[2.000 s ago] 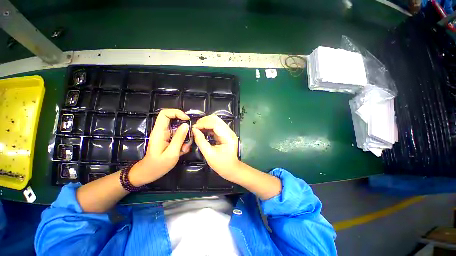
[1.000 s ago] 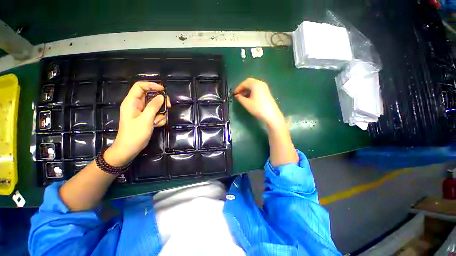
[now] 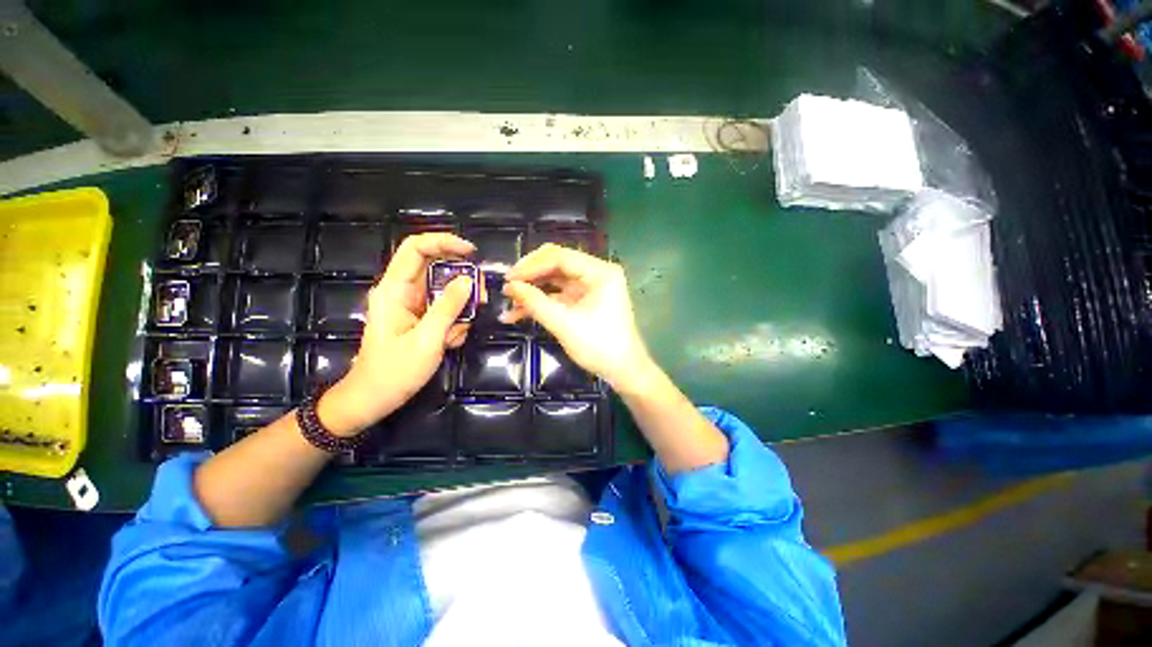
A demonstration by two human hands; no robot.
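My left hand (image 3: 411, 310) holds a small square part (image 3: 452, 288) with a black frame and shiny metallic areas, above the middle of the black blister tray (image 3: 341, 445). My thumb lies over part of it. My right hand (image 3: 575, 310) is just to its right, with thumb and index fingertips nearly together and a tiny dark speck at them; whether it is held or is tray behind cannot be told. More square parts (image 3: 173, 303) lie in the tray's leftmost column of pockets.
A yellow bin (image 3: 91, 316) with tiny dark pieces stands at left, a white tag (image 3: 82, 490) below it. A pale rail (image 3: 379, 132) runs behind the tray. White stacked cards (image 3: 846, 152) and a ridged black pile (image 3: 1074, 253) are at right. Small white pieces (image 3: 682, 166) lie near the rail.
My right hand has moved left from the green bench beyond the tray's right edge, back beside my left hand. My left hand still holds the square part. The camera view has shifted.
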